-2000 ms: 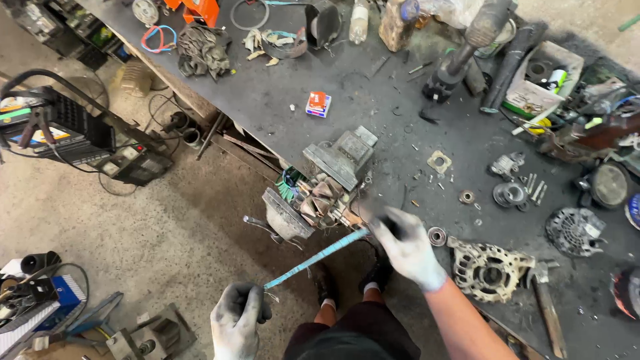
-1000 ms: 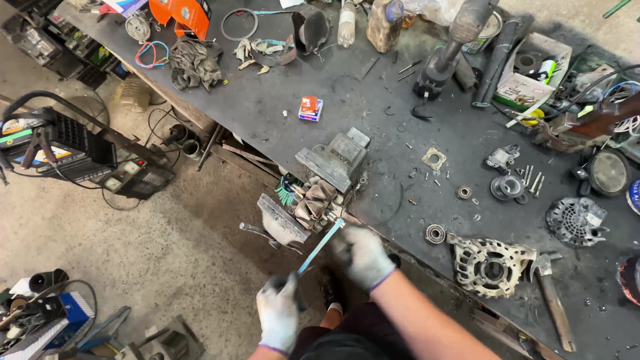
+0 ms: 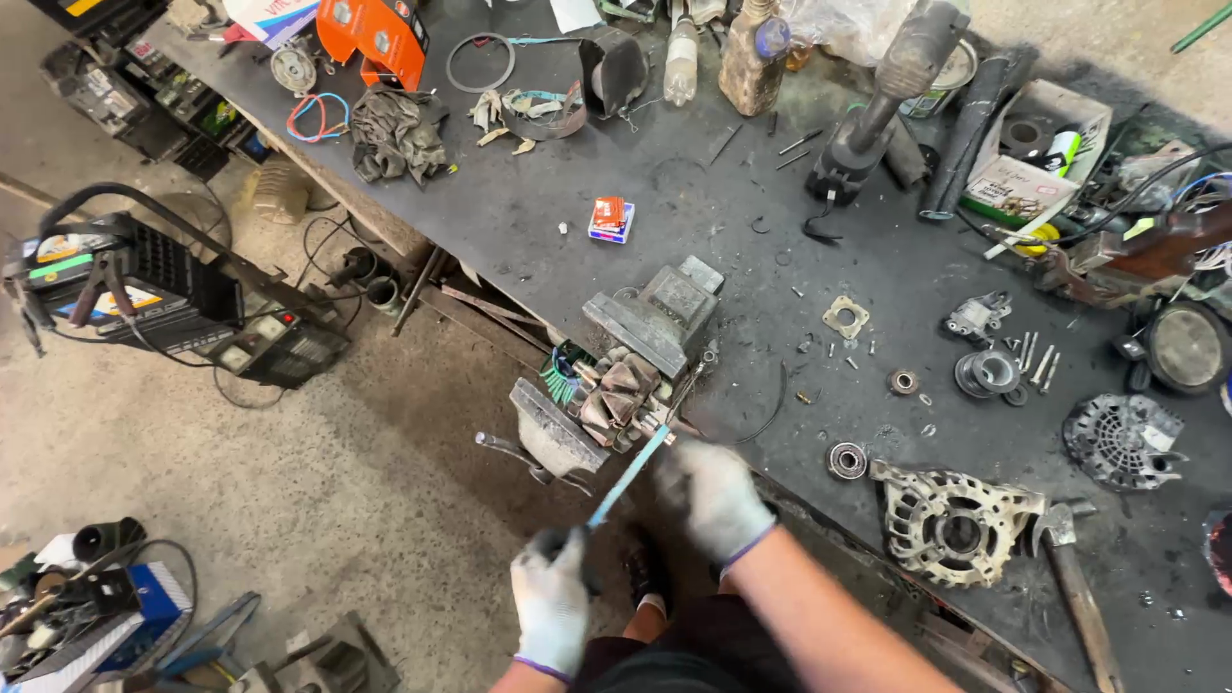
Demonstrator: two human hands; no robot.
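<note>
An alternator rotor with claw poles [image 3: 616,395] sits between the jaws of a bench vise [image 3: 640,322] at the bench edge. A light-blue abrasive strip [image 3: 628,481] runs slantwise from the rotor's shaft end down to my left hand [image 3: 553,587]. That hand, in a white glove with dark fingers, is closed on the strip's lower end. My right hand [image 3: 717,496], gloved alike and blurred, is beside the strip's upper end near the shaft; whether its fingers hold the strip cannot be made out.
An alternator housing [image 3: 958,529], a hammer [image 3: 1073,587], bearings [image 3: 847,461] and bolts lie on the bench's right side. An impact wrench [image 3: 881,106] stands at the back. A small box [image 3: 611,221] lies behind the vise. A battery [image 3: 125,279] and charger stand on the floor at left.
The strip is steeper than two seconds ago, when it slanted lower to the left. My left hand has come right, closer beneath the vise. My right hand has moved lower relative to the rotor.
</note>
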